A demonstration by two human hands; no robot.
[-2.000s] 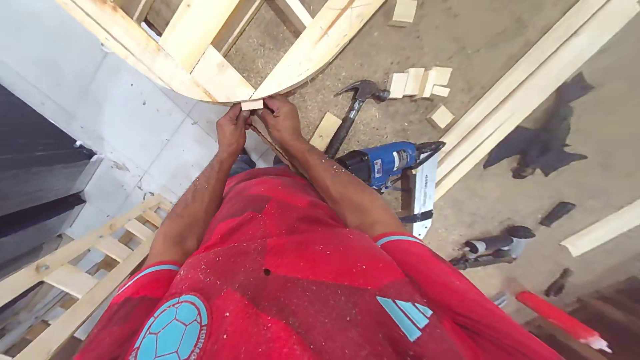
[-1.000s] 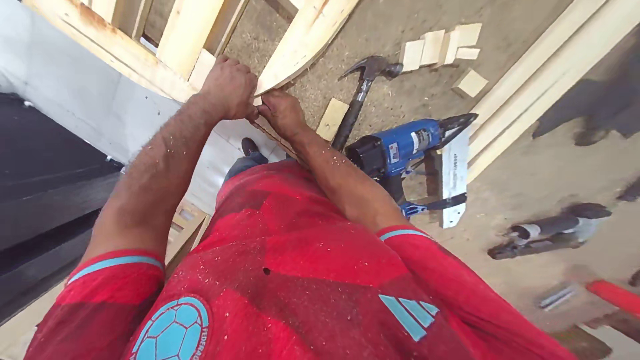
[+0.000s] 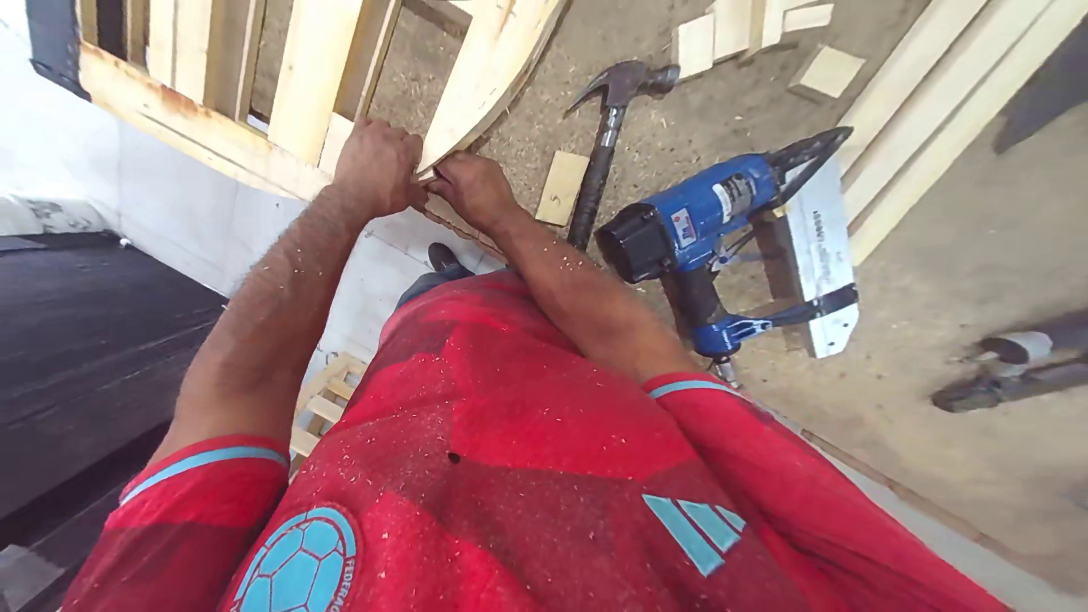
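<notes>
My left hand point(image 3: 379, 167) is closed at the corner of a curved wooden frame point(image 3: 212, 140), over the lower end of its slats. Against the pointed end of a curved wooden board point(image 3: 486, 72), my right hand point(image 3: 473, 192) has its fingers pinched, close beside the left. A small wood piece lies mostly hidden between the hands. To the right lie a claw hammer point(image 3: 607, 136), its handle pointing toward me, and a small flat wood block point(image 3: 562, 188). A blue pneumatic nail gun point(image 3: 701, 212) rests on the worktable farther right.
Several wood offcuts point(image 3: 731, 30) and a loose square block point(image 3: 830, 71) lie at the upper right. Long wooden boards point(image 3: 943, 110) run beside them. Another tool point(image 3: 1020, 374) lies at the right edge. A slatted wooden piece point(image 3: 327, 404) stands at lower left, near a black surface point(image 3: 102, 357).
The small wood block seen between both hands two seconds ago is now mostly hidden by them. My left hand has moved onto the frame's corner. The view has shifted closer to the table.
</notes>
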